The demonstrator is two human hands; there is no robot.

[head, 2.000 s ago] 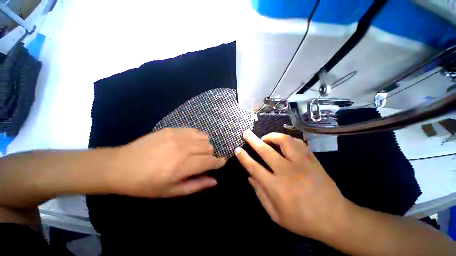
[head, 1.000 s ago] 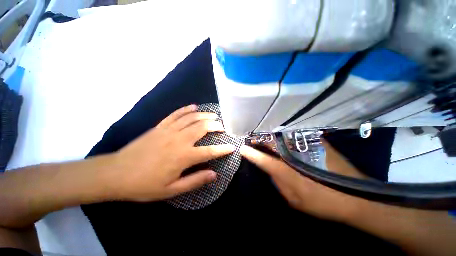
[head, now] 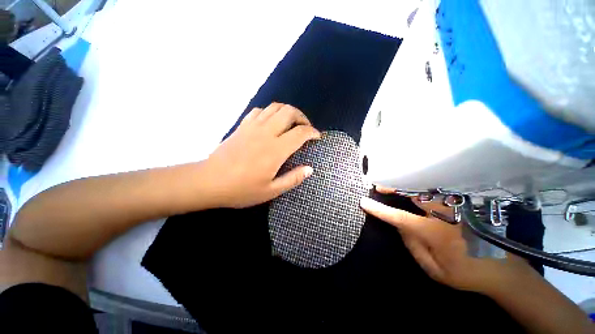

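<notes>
The oval grey checked patch (head: 320, 209) lies flat on the black knit panel (head: 235, 261), its right edge beside the needle area (head: 450, 201) of the white and blue sewing machine (head: 502, 98). My left hand (head: 271, 153) rests on the patch's upper left edge and the panel, fingers bent. My right hand (head: 424, 238) lies at the patch's right edge, its fingertips touching it; part of it is hidden behind the machine's metal parts and black hose (head: 515, 246). The needle itself cannot be made out.
A dark grey checked fabric pile (head: 42, 107) lies at the left of the white table (head: 150, 98). The table's front edge (head: 143, 306) shows at lower left. The machine head fills the upper right.
The patch and panel have turned, with the panel's far end swinging up and right. My left hand has moved up and off most of the patch. The camera view has shifted.
</notes>
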